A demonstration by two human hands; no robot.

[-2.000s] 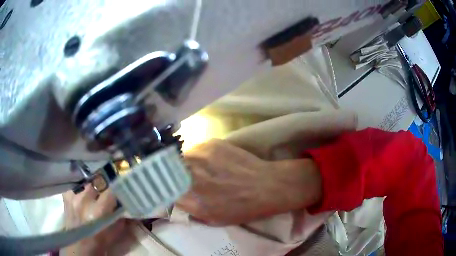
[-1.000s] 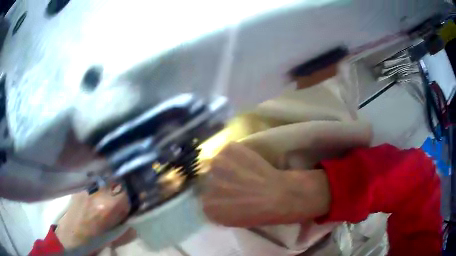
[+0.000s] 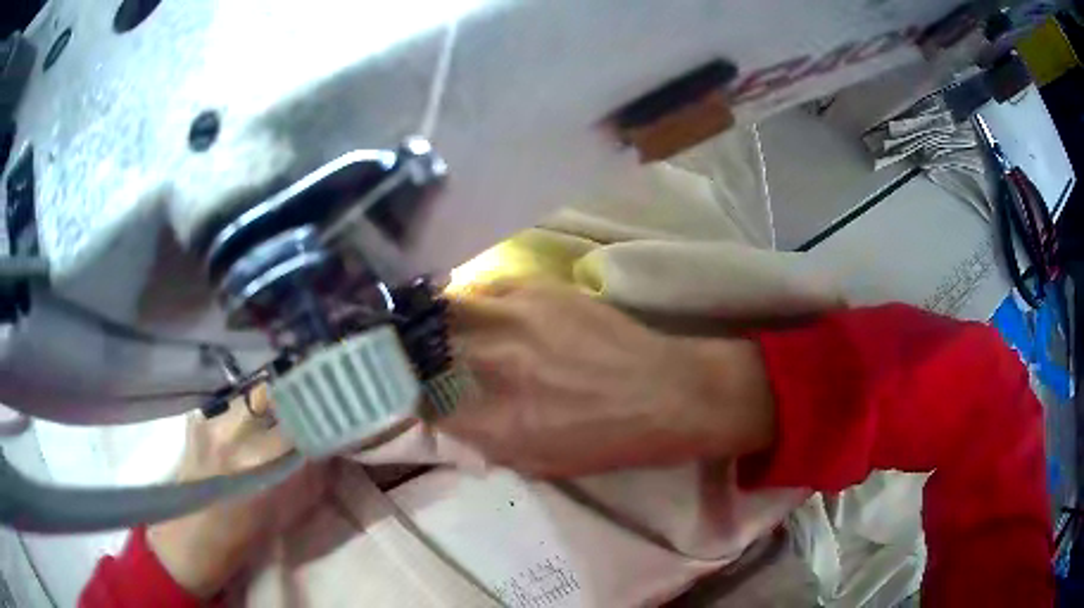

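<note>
The off-white sewing machine head (image 3: 535, 83) fills the upper picture, with a ribbed pale tension knob (image 3: 345, 392) at its front. Beige garment cloth (image 3: 713, 267) lies under and around both hands, lit yellow near the needle area. My right hand (image 3: 583, 380), in a red sleeve, rests on the cloth beside the knob; its fingertips are hidden behind the machine parts. My left hand (image 3: 232, 505) is low at the left, partly behind the knob and a grey tube, on the cloth. The needle and presser foot are hidden.
Scissors (image 3: 1032, 232) with dark and red handles lie at the right table edge, beside narrow beige cut pieces (image 3: 927, 140). Blue scraps (image 3: 1032, 339) are below them. A printed scale (image 3: 541, 582) shows at the front edge. Crumpled cloth (image 3: 858, 540) hangs below the right sleeve.
The view has shifted and the machine head is sharper than one second ago. The cloth fold above my right hand has changed shape. More of the cloth and front table edge shows between my hands.
</note>
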